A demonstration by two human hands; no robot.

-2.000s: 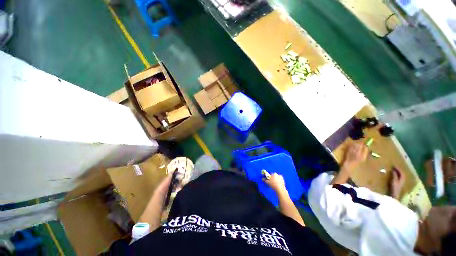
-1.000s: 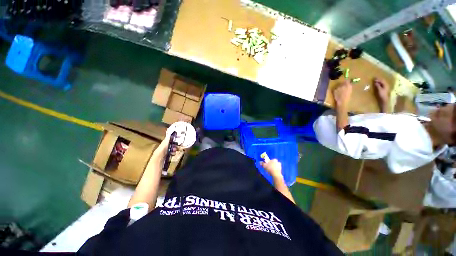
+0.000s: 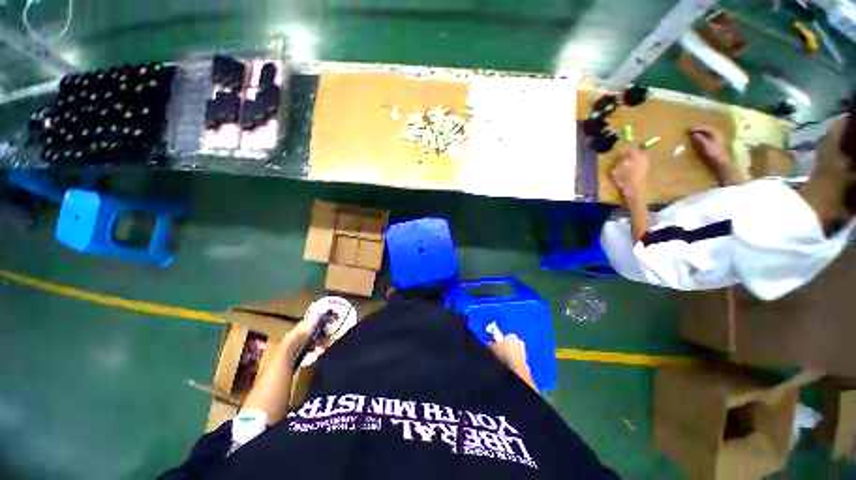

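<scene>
My left hand [image 3: 305, 339] is closed around a dark slab, probably a smartphone [image 3: 314, 345], together with a round cream-coloured mini fan [image 3: 332, 317]. My right hand [image 3: 510, 349] holds a small pale piece [image 3: 494, 331] at its fingertips, above a blue plastic stool [image 3: 522, 314]. What the pale piece is cannot be told. A second blue stool [image 3: 421, 251] stands just ahead, beside the first.
The long bench [image 3: 375, 178] crosses ahead, bearing green-yellow cylinders [image 3: 436, 128] and black round housings [image 3: 103, 114]. A person in white [image 3: 723, 234] works at its right. Cartons stand on the floor: open ones ahead [image 3: 355, 248] and left [image 3: 246, 352], large ones right [image 3: 699, 412].
The view has turned, so the bench now runs nearly level across the top. My left hand still holds the slab and fan, and my right hand the pale piece.
</scene>
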